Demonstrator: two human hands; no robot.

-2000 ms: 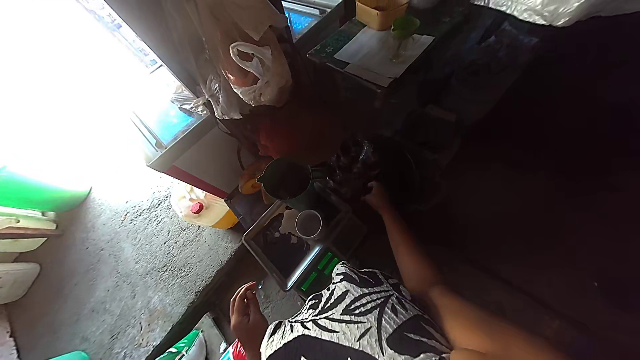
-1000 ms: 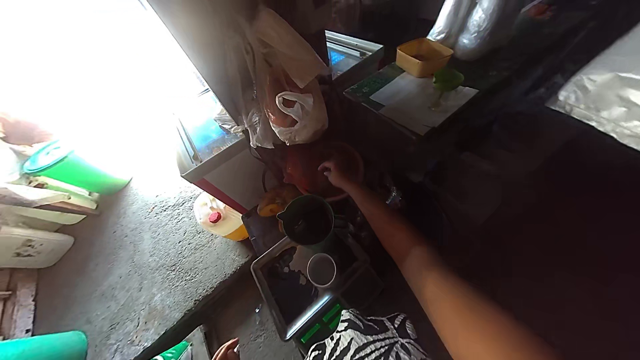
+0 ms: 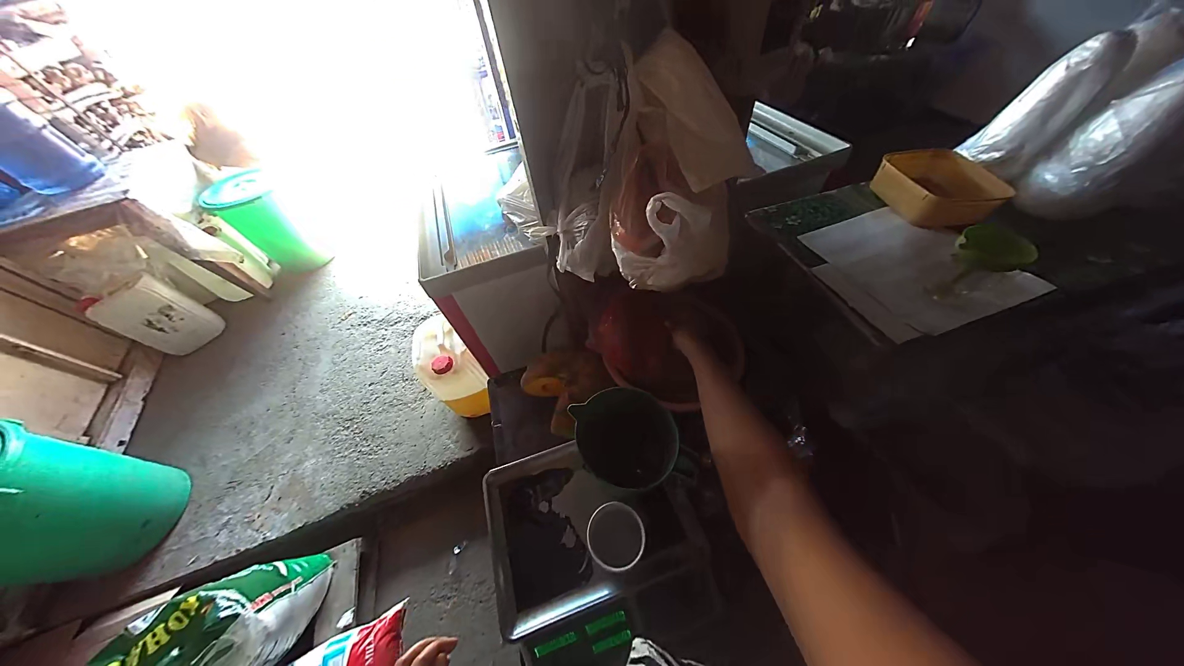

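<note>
My right hand reaches into the dark at a round basin with a red plastic bag in it; shadow hides whether the fingers grip anything. Only the fingers of my left hand show at the bottom edge, beside a red and white packet. Between the hands, a digital weighing scale with lit green displays carries a small round cup. A dark green plastic jug stands at the scale's far edge, just below the basin.
A jug of yellow liquid stands on the concrete floor. White plastic bags hang above the basin. A yellow container and a green scoop are at right. Green drums and a green sack lie left.
My right hand has moved from the dark area right of the jug to the basin beyond it. My left hand, beside the scale two seconds ago, is now mostly out of view. The view has shifted.
</note>
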